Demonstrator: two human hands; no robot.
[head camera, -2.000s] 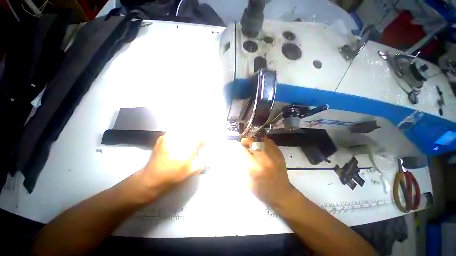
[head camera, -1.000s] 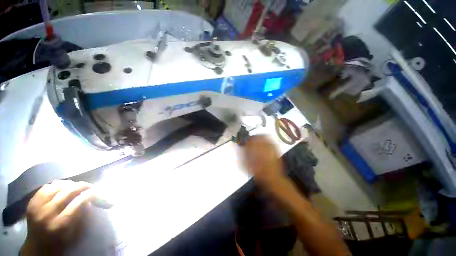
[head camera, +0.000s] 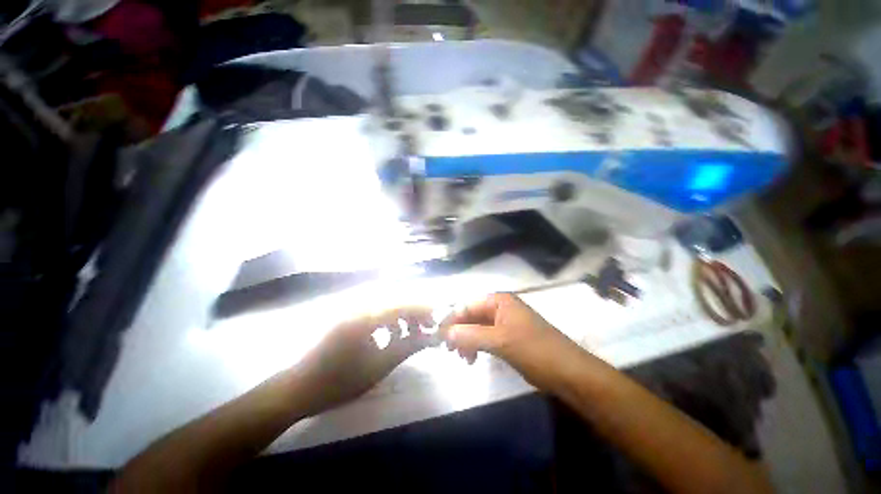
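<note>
A dark fabric strip (head camera: 280, 292) lies flat on the white table left of the needle and runs toward the presser foot (head camera: 430, 232), which is lost in glare. The white sewing machine (head camera: 541, 159) has a blue stripe and a lit screen. My left hand (head camera: 357, 352) and my right hand (head camera: 497, 333) meet at the fingertips in front of the needle, nearer the table's front edge. Glare and blur hide whether anything is between the fingers. A dark piece (head camera: 526, 236) lies under the machine arm.
Red and yellowish scissors (head camera: 723, 291) lie at the table's right end. A dark jagged cluster (head camera: 613, 282) lies left of them. Long dark strips (head camera: 145, 232) lie at the left edge. A pale tub (head camera: 464, 66) with dark cloth stands behind. Dark cloth (head camera: 705, 386) hangs at the front right.
The view has swung back left. My right hand has moved from near the scissors to meet my left hand. My left hand has left the fabric strip, which lies flat.
</note>
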